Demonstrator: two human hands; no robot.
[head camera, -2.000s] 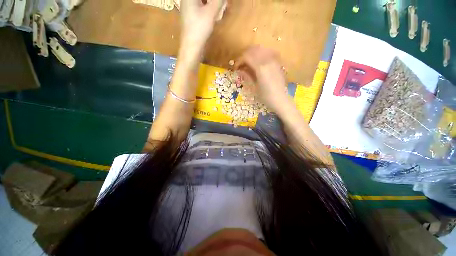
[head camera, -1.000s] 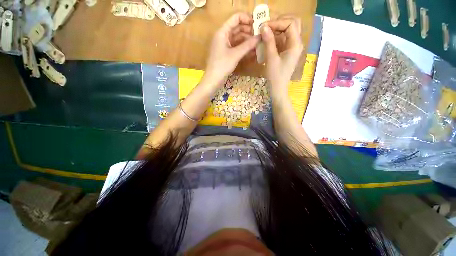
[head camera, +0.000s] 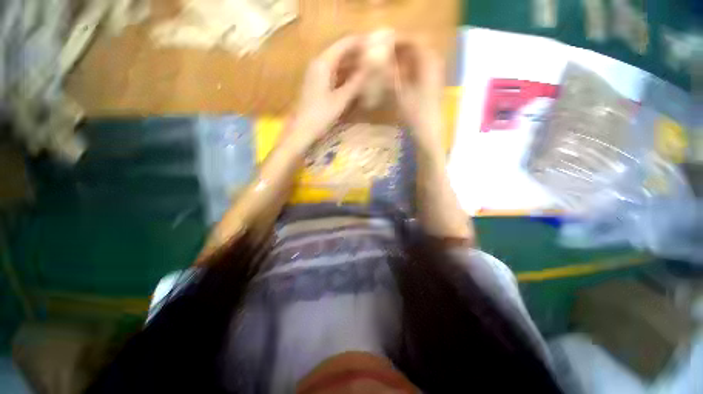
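The frame is strongly blurred. A cream housing (head camera: 379, 48) stands up between both hands over the brown board. My left hand (head camera: 331, 81) holds it from the left and my right hand (head camera: 418, 77) from the right; the fingertips are smeared, so the exact grip is unclear. The loose pile of small pale inserts (head camera: 361, 154) lies below the hands, on the yellow and grey printed sheet (head camera: 267, 138). Whether an insert is in the fingers cannot be told.
Cream housings (head camera: 223, 23) lie at the top of the brown board (head camera: 177, 81), with a heap (head camera: 46, 92) at the far left. A clear bag of inserts (head camera: 580, 127) lies on white paper (head camera: 482, 165) at right. More housings show blurred at upper right.
From reaching apart two seconds ago, both hands came together on a housing. Since one second ago they stay together around it, and the whole view has shifted and blurred.
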